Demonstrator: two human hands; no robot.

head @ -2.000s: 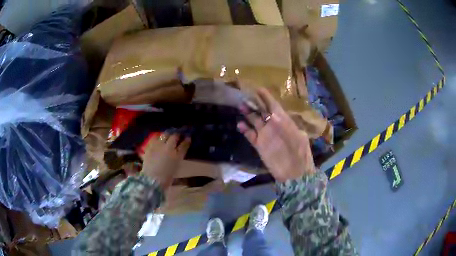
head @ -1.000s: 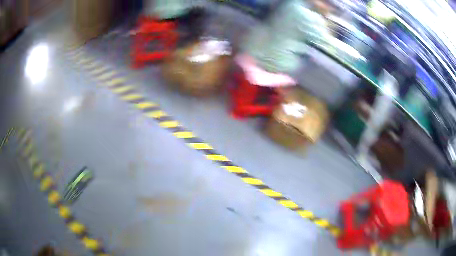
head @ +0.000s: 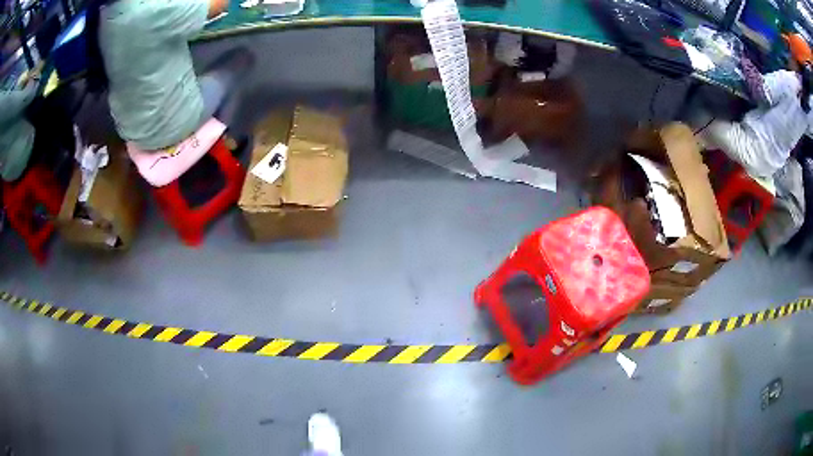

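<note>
Neither of my hands is in view. A bright red plastic stool (head: pixel 595 264) stands in front of me, right of the middle, over the yellow-black floor tape (head: pixel 363 353). Behind it an open brown shipping carton (head: pixel 693 178) holds dark items and a white sheet (head: pixel 661 198). A long white label strip (head: pixel 453 80) hangs from the front edge of the green bench (head: pixel 339 18) and trails onto the floor. Dark flat pieces (head: pixel 640 37) lie on the bench at the right.
A closed brown carton (head: pixel 299 174) stands left of the middle. A person in pale green (head: pixel 153 76) sits on a red stool with a pink cover (head: pixel 178 153). Another person sits at the far right (head: pixel 784 100). Cartons lie under the bench. One shoe (head: pixel 324 434) shows at the bottom.
The view has swung from a carton with both hands at dark flat pieces, across the blurred floor, to the bench. My hands have left the picture.
</note>
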